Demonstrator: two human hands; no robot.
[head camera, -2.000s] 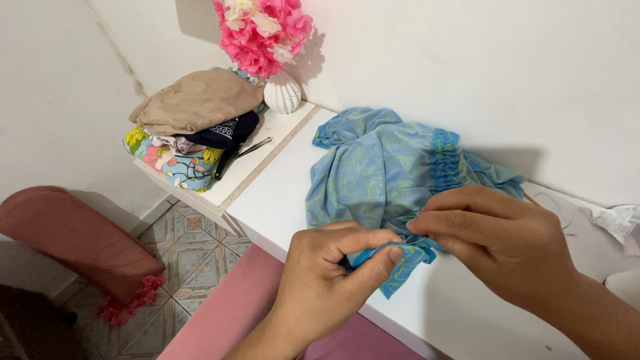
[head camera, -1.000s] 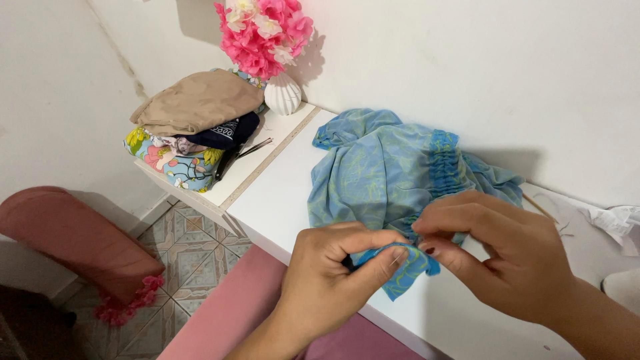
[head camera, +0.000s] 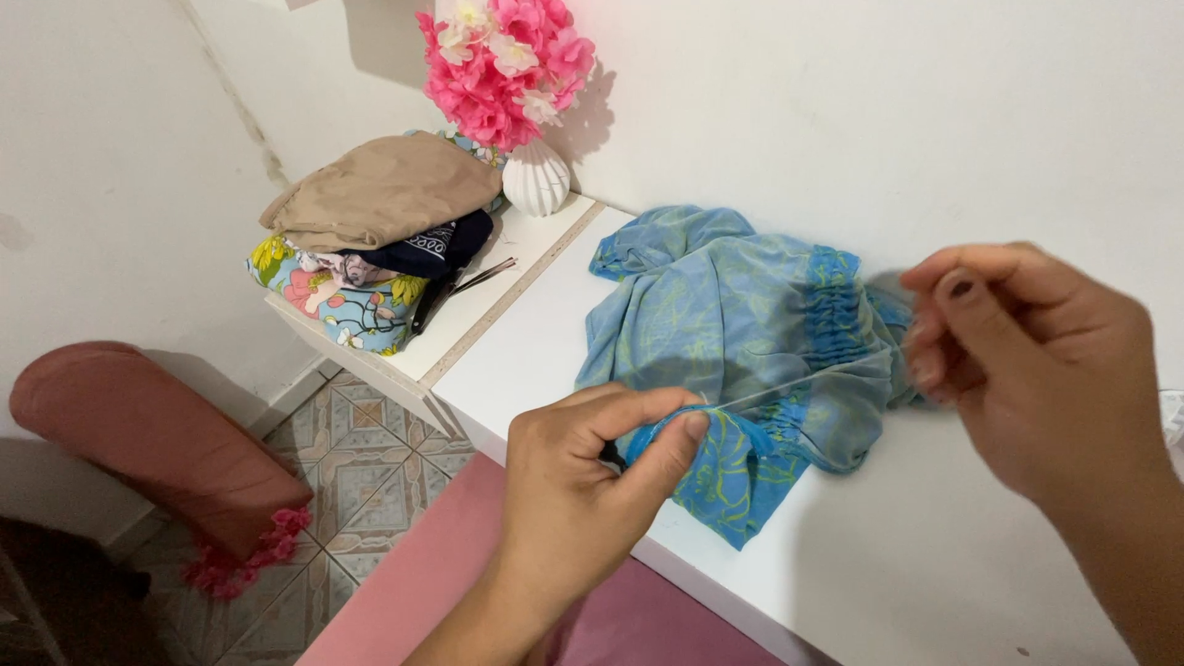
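A blue garment with a yellow-green pattern and gathered elastic bands (head camera: 703, 296) lies on the white table. My left hand (head camera: 601, 481) pinches its blue edge between thumb and forefinger near the table's front. From that pinch a thin pale thread (head camera: 786, 389) runs taut, up and to the right, towards my right hand (head camera: 1036, 361). My right hand is raised over the right of the garment with thumb and forefinger pressed together; a needle cannot be made out there.
Folded cloths, a tan one (head camera: 388, 190) on top, lie at the back left beside dark-handled scissors (head camera: 453, 294). Behind them a white ribbed vase (head camera: 536, 178) holds pink and white flowers (head camera: 509, 69). A pink upholstered piece (head camera: 153, 444) stands on the tiled floor (head camera: 347, 472).
My right hand has moved away from the left one, to the right, and the thread now shows stretched between them. The left hand still pinches the blue edge in about the same place.
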